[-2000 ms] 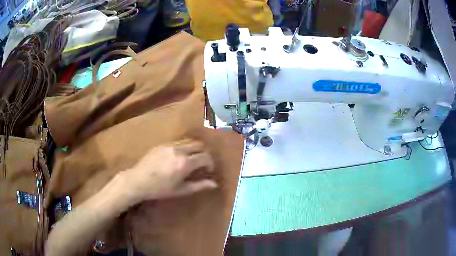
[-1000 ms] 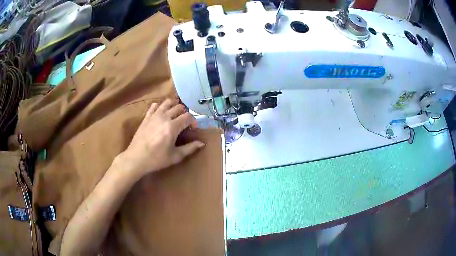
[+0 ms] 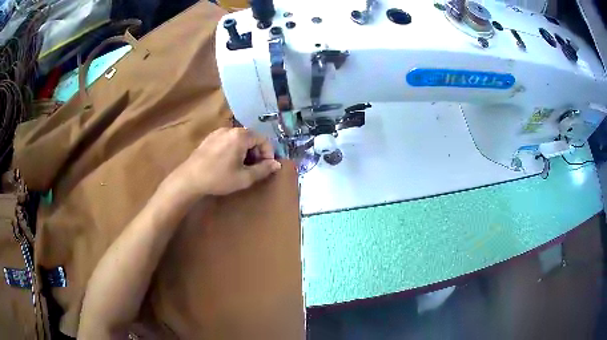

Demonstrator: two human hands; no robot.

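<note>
A large brown bag body panel covers the left of the table, its straight right edge running from the needle area down to the frame's bottom. My left hand lies on it, fingers curled, thumb and a fingertip together at the panel edge, just left of and below the presser foot area. The exact grip on the cloth is small and hard to see. The white sewing machine stands over the panel's upper right edge. My right hand is not in view.
The pale green table with a dark red edge lies at right. A brown handle loop stands at the upper left. A strap bundle lies far left. Waiting brown pieces with a dark woven label lie at lower left.
My left hand lifted off the panel's middle and moved up to its edge near the presser foot; its spread fingers have curled in. The camera view has shifted, bringing the machine closer.
</note>
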